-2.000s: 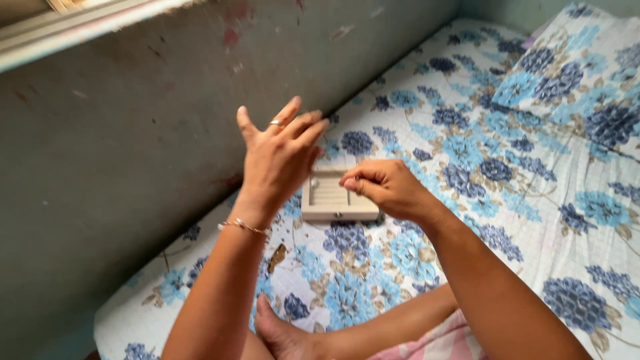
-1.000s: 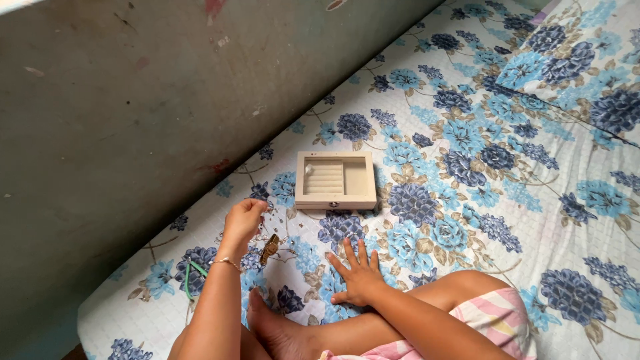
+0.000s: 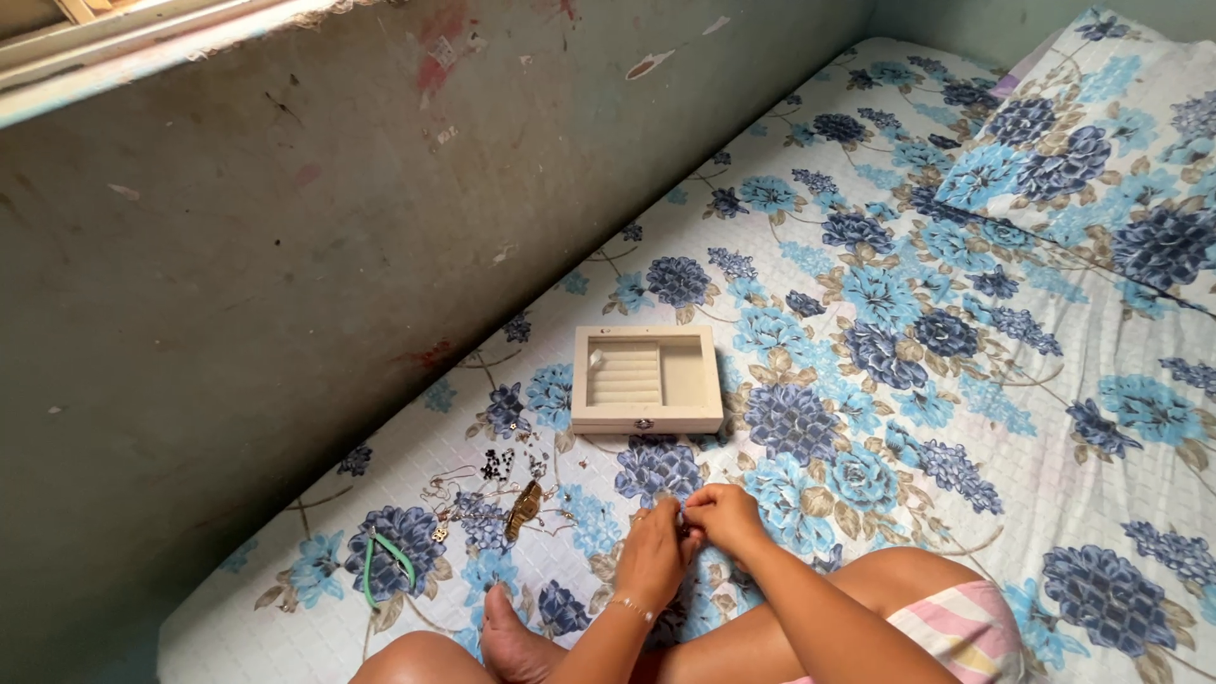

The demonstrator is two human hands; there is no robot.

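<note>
My left hand (image 3: 655, 543) and my right hand (image 3: 724, 516) meet over the bed in front of my legs, fingertips pinched together. Whatever lies between them is too small to make out. A cream jewelry box (image 3: 648, 414) with a clear lid lies shut just beyond them, ring rolls and a small pale item showing in its left part. To the left of my hands are a gold-toned wristwatch (image 3: 523, 510), thin chains (image 3: 456, 486), small dark beads (image 3: 496, 464) and green-handled pliers (image 3: 389, 551). A bracelet circles my left wrist.
The bed's floral sheet (image 3: 855, 380) runs under everything. A worn, stained wall (image 3: 285, 237) borders it on the left, with a window ledge (image 3: 190, 47) above. A pillow (image 3: 1092, 171) in matching fabric lies at the upper right. My bare foot (image 3: 513, 632) rests near the watch.
Two seconds ago my right hand was at the box and my left was raised. One second ago my left was near the small jewelry and my right lay spread on the bed. Now they are together.
</note>
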